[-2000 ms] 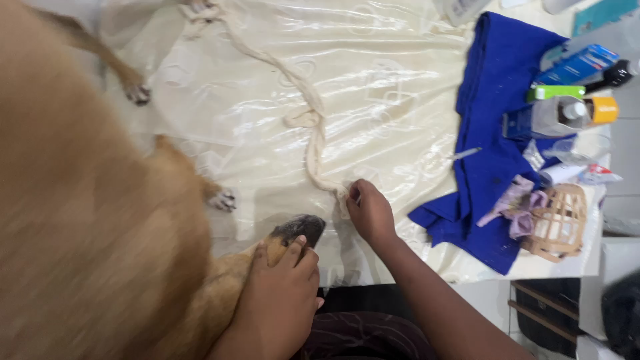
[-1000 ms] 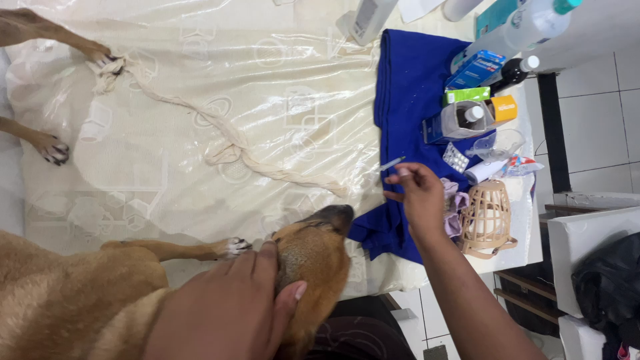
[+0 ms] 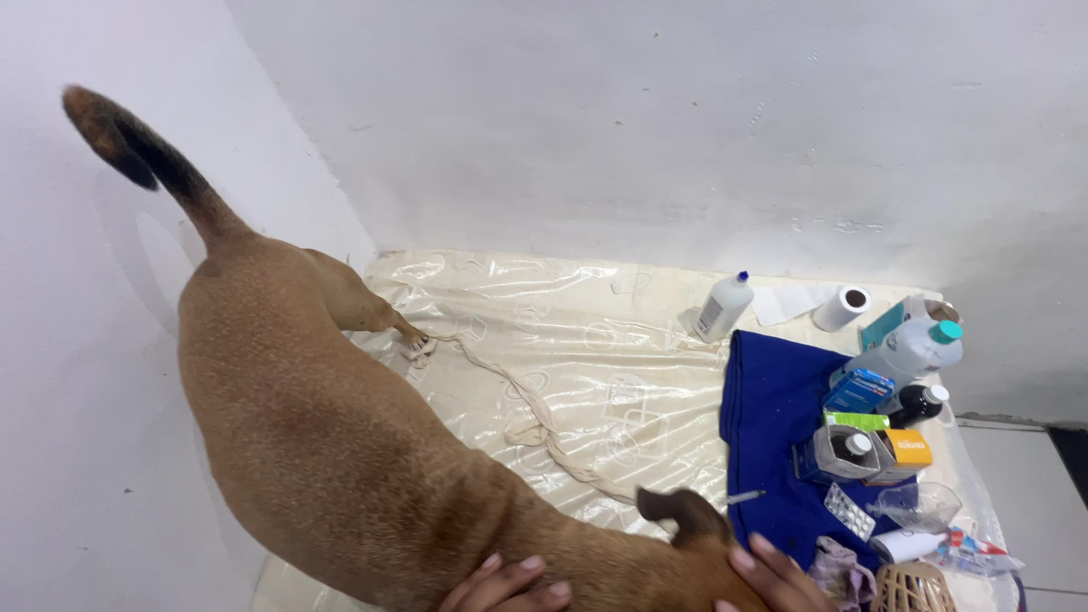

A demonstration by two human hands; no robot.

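Observation:
A brown dog [image 3: 340,425] stands on a cream plastic-covered table [image 3: 595,340], its dark-tipped tail raised at the left and its head at the bottom. My left hand [image 3: 507,585] rests with spread fingers on the dog's neck or shoulder. Against the dog's head, near the ear [image 3: 693,514], lies my right hand [image 3: 778,578], partly cut off by the frame's lower edge. A twisted cream cloth strip [image 3: 544,416] runs from the dog's paw [image 3: 416,342] towards its ear. On a folded blue cloth [image 3: 765,408] lies a small syringe [image 3: 746,496], close to my right hand.
Right side of the table: a white bottle [image 3: 725,308], a paper roll [image 3: 841,308], a teal-capped bottle [image 3: 905,348], medicine boxes [image 3: 837,455], a dark bottle [image 3: 920,405], a blister pack [image 3: 849,512], a clear cup [image 3: 926,507] and a basket muzzle [image 3: 914,588]. A wall [image 3: 637,127] stands behind.
The dog has risen from lying to standing. My right hand has moved from over the blue cloth beside the syringe to the dog's head. The view has shifted up towards the wall.

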